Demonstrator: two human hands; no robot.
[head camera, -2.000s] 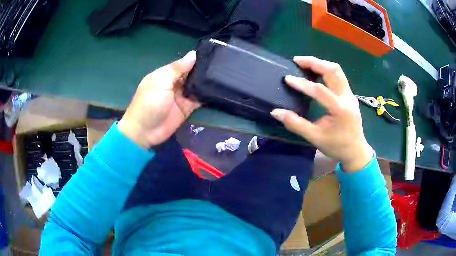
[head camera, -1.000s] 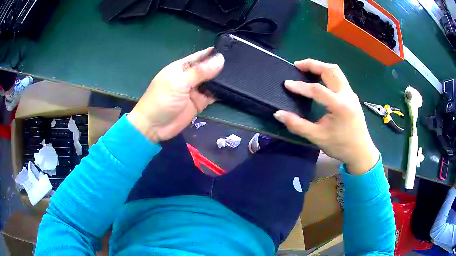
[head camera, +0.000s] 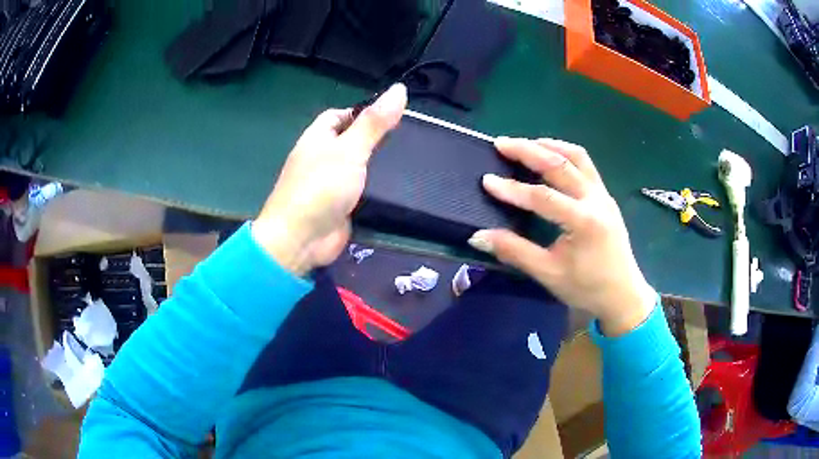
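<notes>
A black portable unit (head camera: 440, 175) is held between my hands over the bench's front edge. A finely textured flat black face points up, with a pale trim line along its far long edge. My left hand (head camera: 328, 184) grips its left end, the thumb on top at the far left corner. My right hand (head camera: 570, 220) holds the right end, with fingertips spread on the textured face and the near edge. A thin black cord (head camera: 437, 73) lies just behind the unit. The unit's underside is hidden.
Flat black panels (head camera: 359, 40) lie at the back. Stacked units (head camera: 45, 49) stand far left. An orange box (head camera: 629, 73) of small black pieces, pliers (head camera: 684, 208), a white-headed mallet (head camera: 738, 242) and black units (head camera: 802, 206) are on the right. A carton (head camera: 43, 291) is below left.
My left thumb has moved onto the unit's far left corner. Since the oldest frame, the unit has turned slightly and its textured face shows more plainly. Both hands still hold it.
</notes>
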